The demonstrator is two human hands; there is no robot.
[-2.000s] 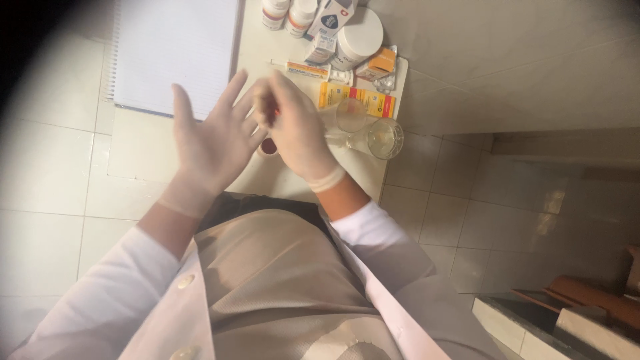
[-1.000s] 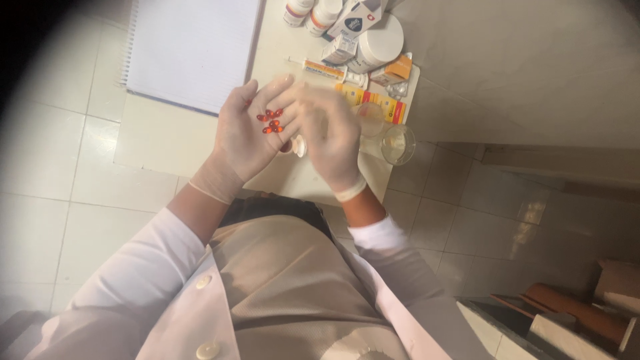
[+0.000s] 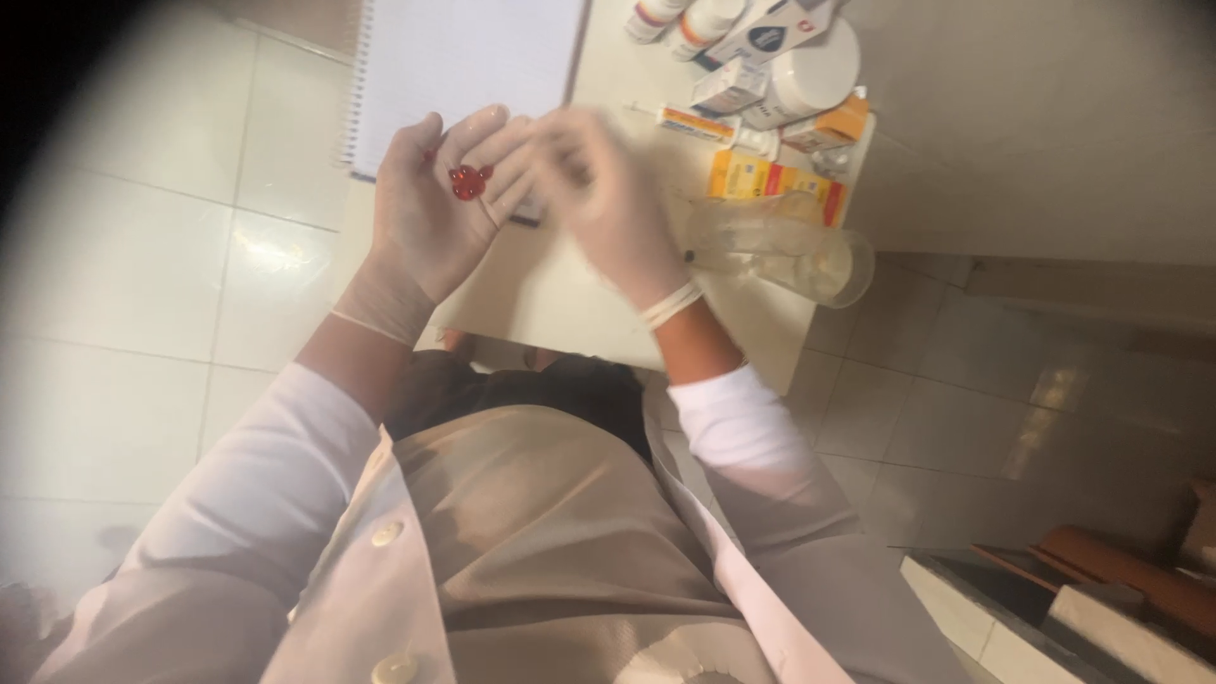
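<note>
Both hands wear thin pale gloves. My left hand (image 3: pixel 437 209) is cupped palm up, with several shiny red softgel capsules (image 3: pixel 467 181) lying in it near the base of the fingers. Beside it my right hand (image 3: pixel 608 199) is blurred, its fingers bent over the left fingertips; whether it pinches anything cannot be told. Just behind the hands lies a spiral notebook (image 3: pixel 465 66) with an open page. A small dark-edged object (image 3: pixel 525 217), partly hidden, shows between the hands on the white table (image 3: pixel 570 318).
At the right of the table stand pill bottles (image 3: pixel 705 24), a white tub (image 3: pixel 815 71), small cartons (image 3: pixel 731 87) and a tube (image 3: pixel 698 123). Yellow-and-red boxes (image 3: pixel 774 180) lie nearer, beside clear glass vessels (image 3: pixel 826 266) by the right edge. A drawer-like box (image 3: pixel 997 617) is lower right.
Two seconds ago no capsules showed in my left palm; one second ago several lay spread across it, and now they sit clustered. My right hand remains close beside the left.
</note>
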